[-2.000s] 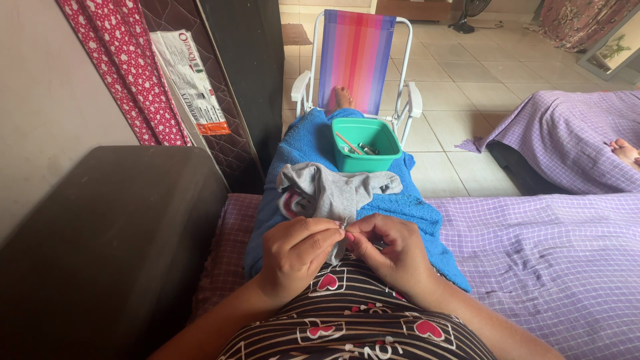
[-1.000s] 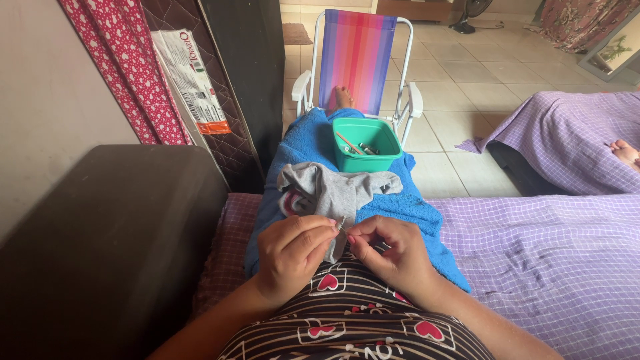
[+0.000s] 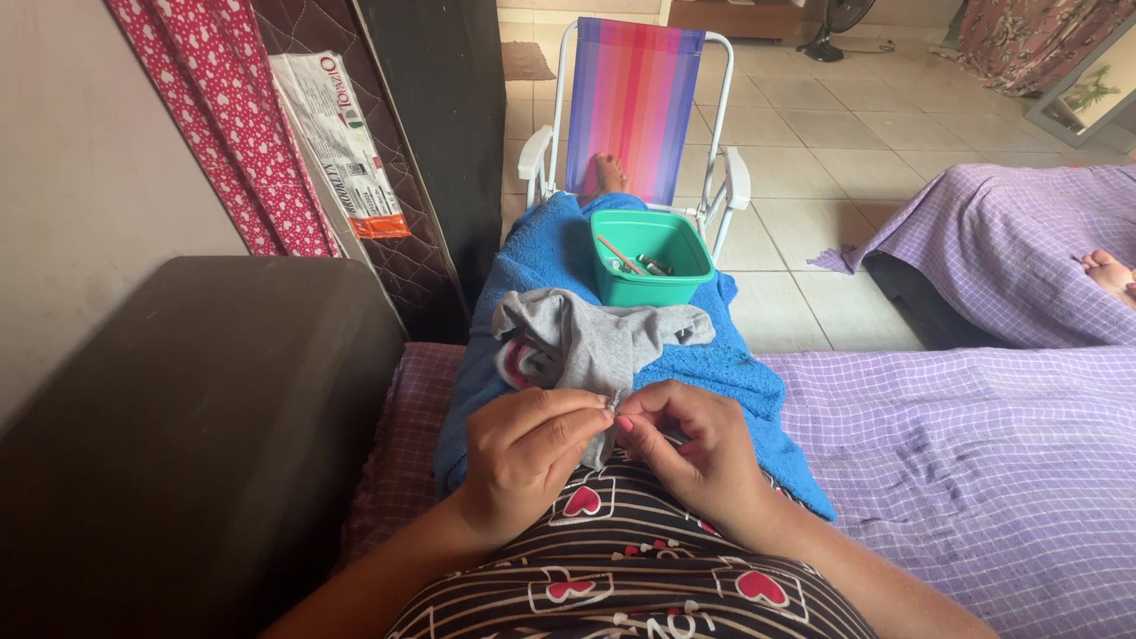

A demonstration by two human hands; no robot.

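My left hand (image 3: 532, 453) pinches a small, thin silvery item (image 3: 615, 399) between thumb and fingertips; its exact kind cannot be told. My right hand (image 3: 697, 439) meets it there, thumb and forefinger closed at the item's lower end. Just beyond both hands a crumpled grey cloth garment (image 3: 595, 337) lies over a blue towel (image 3: 754, 390) spread on my legs. Farther along the towel stands a green plastic tub (image 3: 652, 288), which holds a thin pinkish stick (image 3: 619, 254) and several small metallic or glass pieces (image 3: 655, 264).
A striped folding chair (image 3: 635, 106) stands ahead, with a bare foot (image 3: 608, 175) against it. A dark sofa armrest (image 3: 204, 426) is at left. A purple checked cover (image 3: 967, 444) lies at right; another foot (image 3: 1109, 271) rests on a covered seat beyond.
The fingertips of both hands have shifted slightly around the small item. The tub, the grey garment and the towel have stayed in place.
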